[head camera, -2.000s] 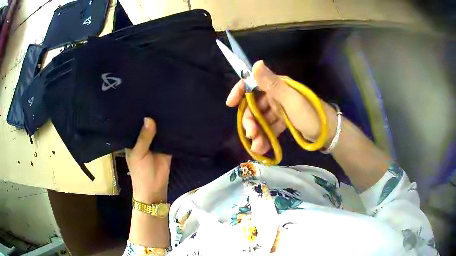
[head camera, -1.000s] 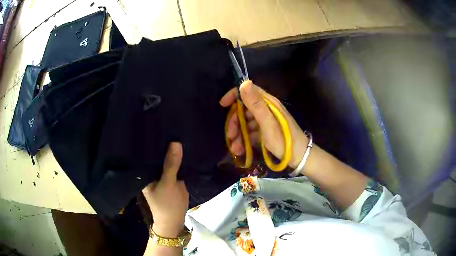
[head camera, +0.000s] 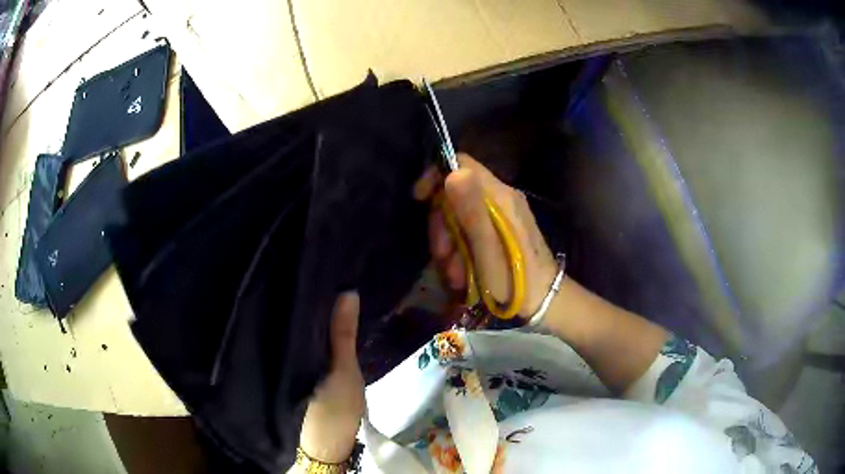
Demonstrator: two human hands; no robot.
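Note:
My left hand [head camera: 335, 407] holds a fanned bundle of black fabric pouches [head camera: 250, 241] at its lower edge, thumb on top and fingers hidden beneath. My right hand [head camera: 486, 231] holds scissors [head camera: 509, 264] by their yellow looped handles. The silver blades point up and lie close together at the bundle's upper right corner. Whether they touch the fabric is hard to tell against the black. No logo shows on the held bundle.
Several black pouches lie at left on the cardboard-covered table [head camera: 241, 37], one with a white logo [head camera: 119, 102]. Tiny dark offcuts are scattered around them. A dark open space lies right of the table edge. The wearer's white floral top is below.
The scissor blades have closed together and moved down with my right hand. The bundle has fanned and turned, so its logo no longer shows. My left hand has moved right and down.

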